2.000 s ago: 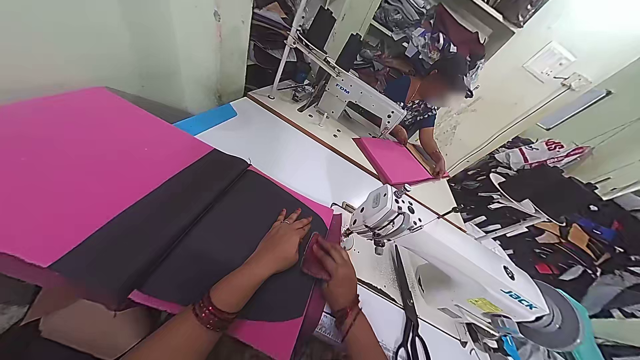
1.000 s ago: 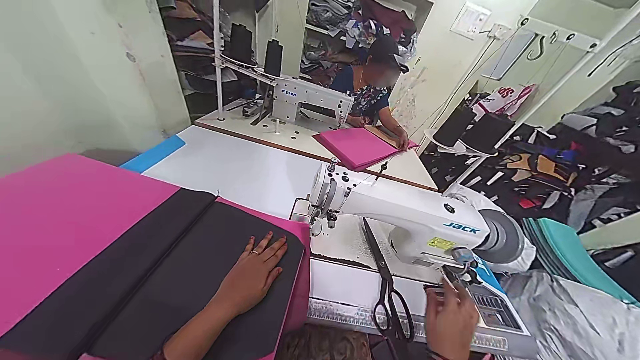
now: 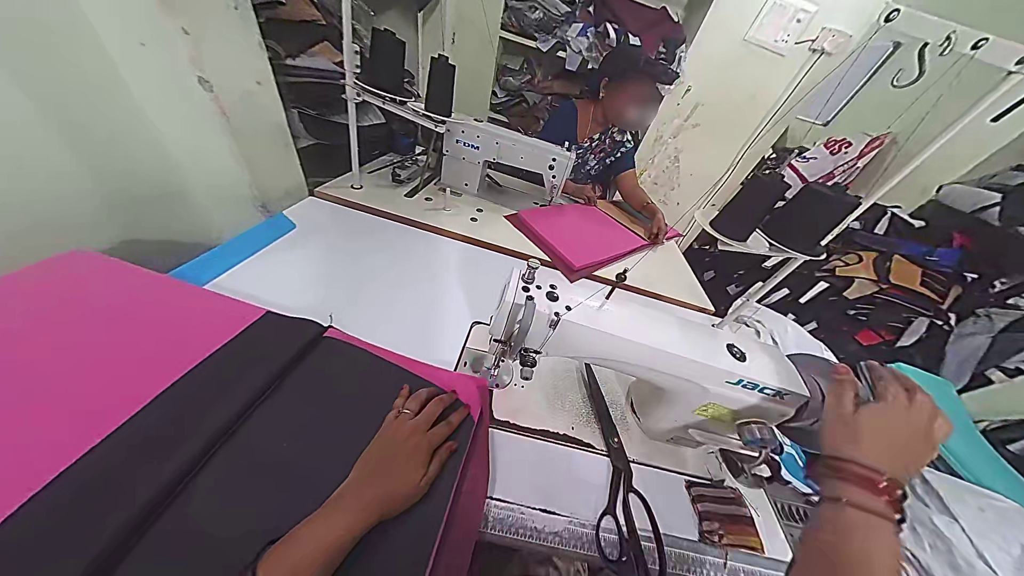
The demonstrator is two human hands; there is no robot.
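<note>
My left hand lies flat, fingers spread, on the black fabric piece over pink material, left of the sewing machine. At the right end of the white Jack sewing machine, my right hand is raised over the handwheel. Something dark and shiny shows at its fingers; whether it grips this or the wheel I cannot tell. Black-handled fabric shears lie across the machine bed and the table edge, between my hands. The pink edge under the black fabric reaches close to the needle area.
Across the table a person handles pink sheets beside a second sewing machine. Black thread cones stand at the right. A metal ruler runs along the front edge, near a bobbin tray. Teal material lies far right.
My right hand has left the fabric beside my left hand, passed over the table front, and is now up at the machine's right end. My left hand stays on the black fabric. The view has turned.
</note>
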